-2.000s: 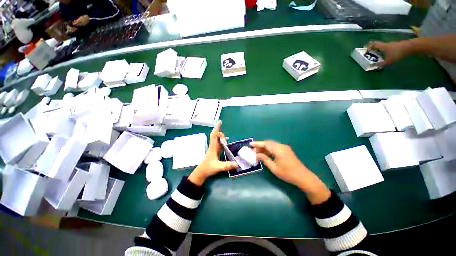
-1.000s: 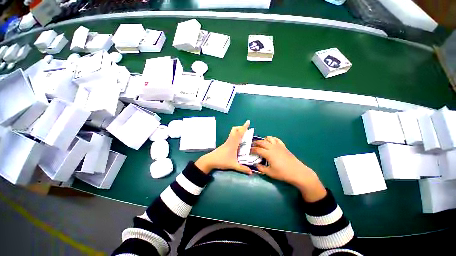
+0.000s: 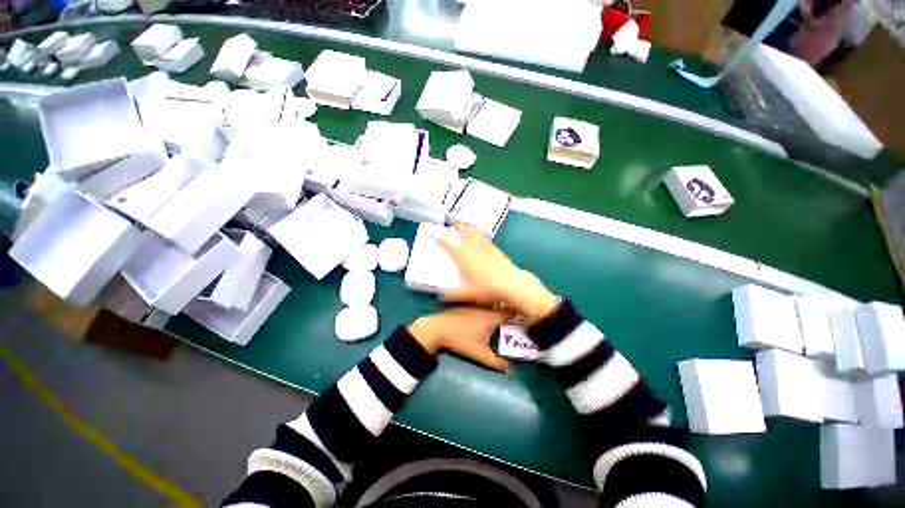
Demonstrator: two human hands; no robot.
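Observation:
My right hand [image 3: 486, 270] reaches across above my left hand and grips a plain white box lid [image 3: 425, 260] by its right side; the hand is slightly blurred. My left hand [image 3: 458, 332] holds a small box base at its left side. A white printed piece with red and dark marks [image 3: 518, 341] shows in the base. My right wrist and sleeve hide part of the base and the left fingertips. Several glossy white pucks [image 3: 357, 289] lie left of the lid.
A large heap of open white lids [image 3: 79, 243] is at left. Closed white boxes [image 3: 722, 397] stand at right. Beyond the rail, the green belt [image 3: 635, 149] carries box sets and two picture-marked boxes [image 3: 699, 190]. White foam [image 3: 531, 32] lies behind.
My right hand has left the base and crossed left onto the lid. My left hand stays at the base, now lower and flatter. The view has shifted, and the other person's hand is gone.

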